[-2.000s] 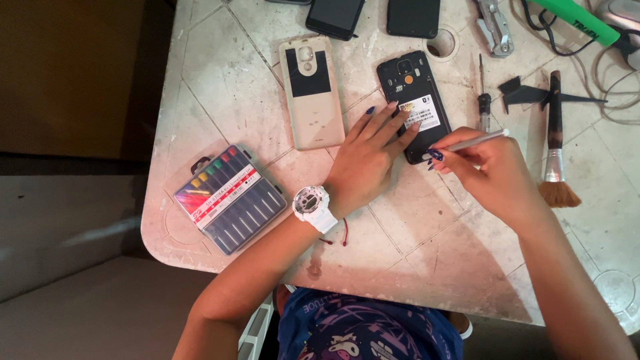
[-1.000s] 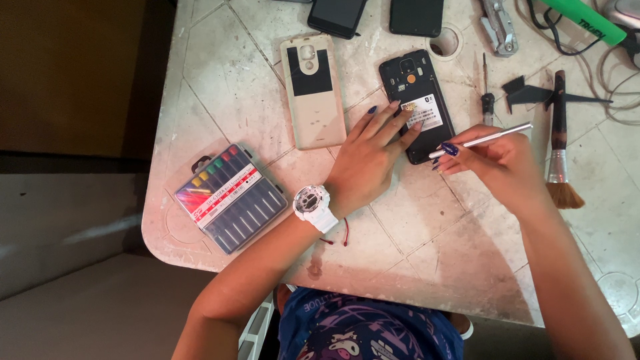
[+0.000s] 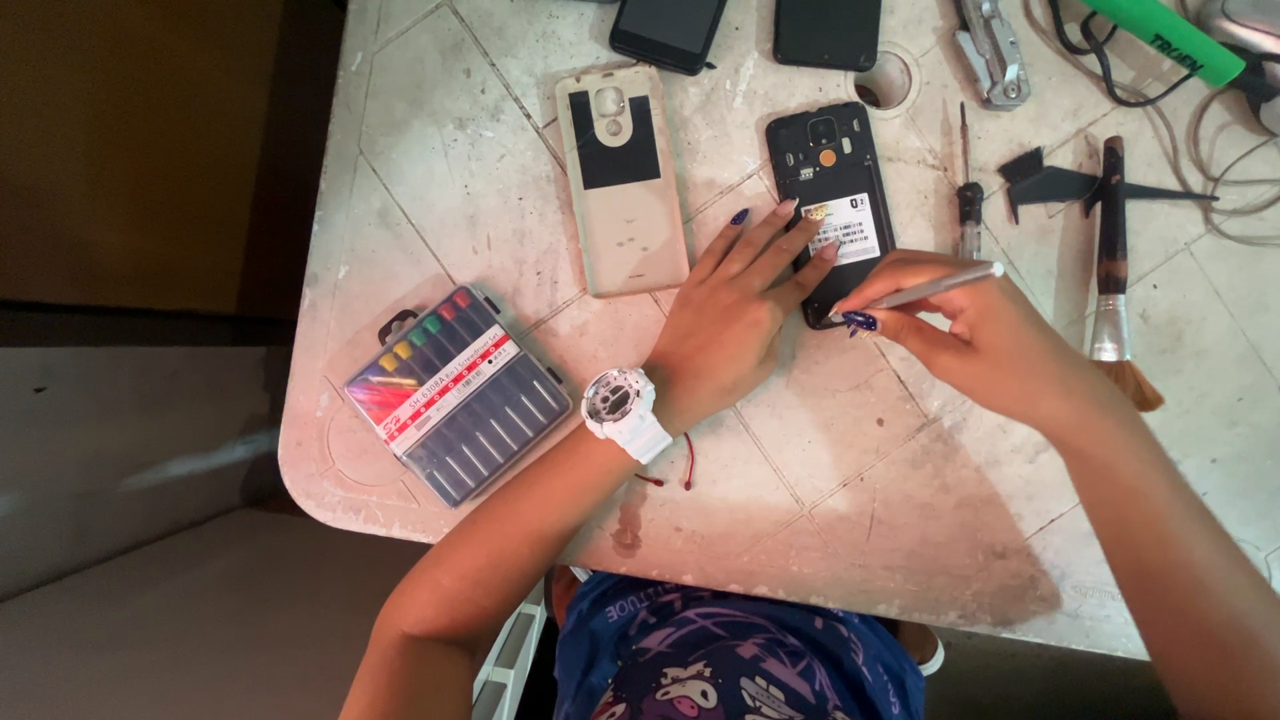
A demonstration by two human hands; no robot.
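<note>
A black smartphone [image 3: 858, 277] with its back cover off lies on the table, its camera end away from me and a white printed label on it. My left hand [image 3: 745, 295] rests flat with spread fingers, some fingertips on the phone's left edge and label. Between the fingers of my right hand [image 3: 935, 320] is a thin, light-coloured pen-like tool [image 3: 935, 286]. Its working end is at the phone's near corner, hidden by my fingertips. Left of the phone lies a beige phone back cover [image 3: 628, 225] with a black patch.
A screwdriver set case [image 3: 460, 395] sits at the left of the white table [image 3: 760, 540]. Two dark phones [image 3: 668, 30] lie at the far edge. To the right are a screwdriver [image 3: 968, 205], a wood-handled brush [image 3: 1110, 250], a black comb-like brush [image 3: 1075, 188], a folding multitool [image 3: 990, 55] and cables.
The pen-like tool in my right hand has changed its tilt a little, and the right fingers have shifted slightly at the phone's near end. My left hand stays on the phone.
</note>
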